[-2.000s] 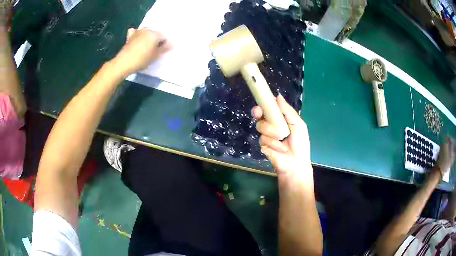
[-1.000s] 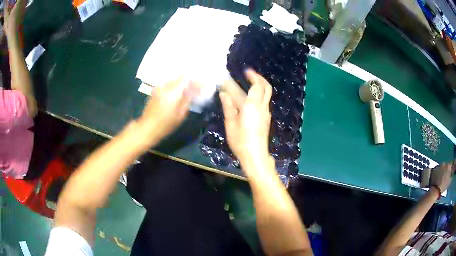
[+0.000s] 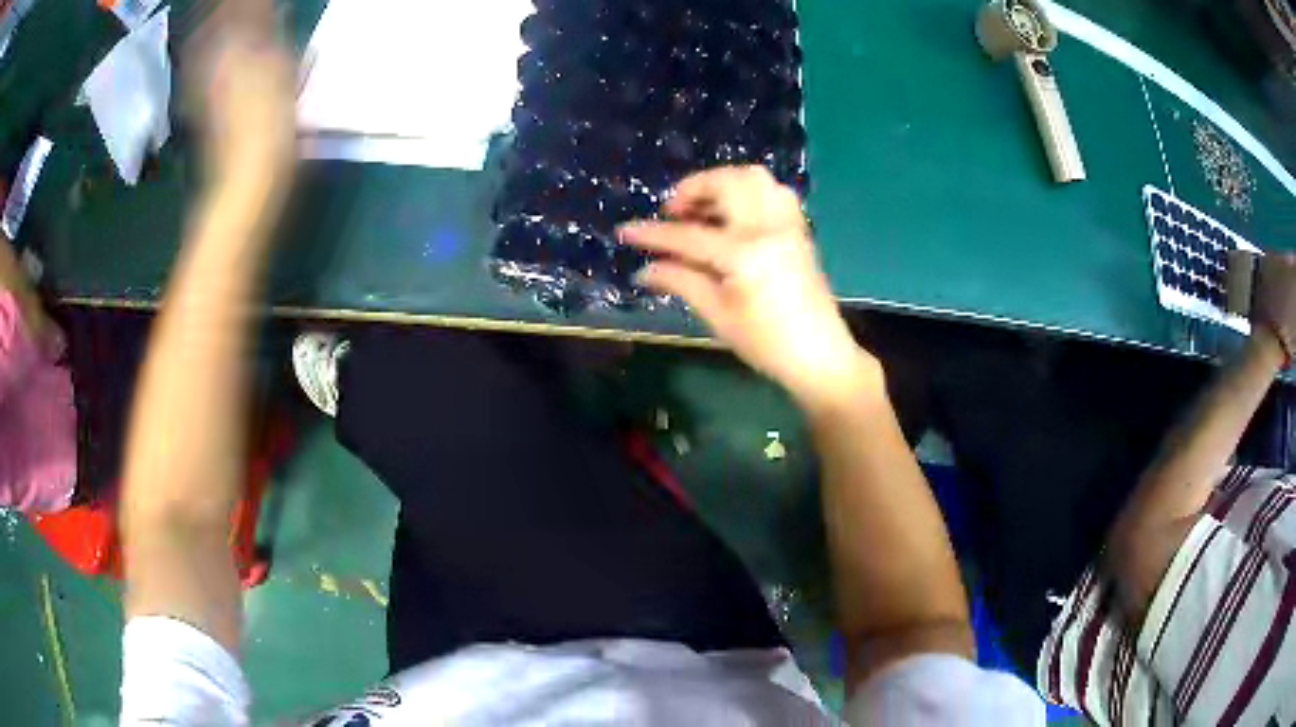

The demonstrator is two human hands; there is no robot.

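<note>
My left hand is raised over the left part of the bench near the top edge. It is strongly blurred, and what it holds, if anything, cannot be told. My right hand is over the lower right of the glossy black rows of round parts, fingers partly spread, with nothing visible in it. The flat white stack of bags lies left of the black rows. A limp white bag shows left of my left hand. The fan body held earlier is not visible.
A beige handheld fan lies on the green bench at the right. Beyond it are scattered small parts and a white tray with dark discs, beside another person's hand. Another person's pink sleeve is at far left.
The fan body has left my right hand and is out of sight. My left hand has moved left and up from the white stack. The view has tilted down; my hands have separated.
</note>
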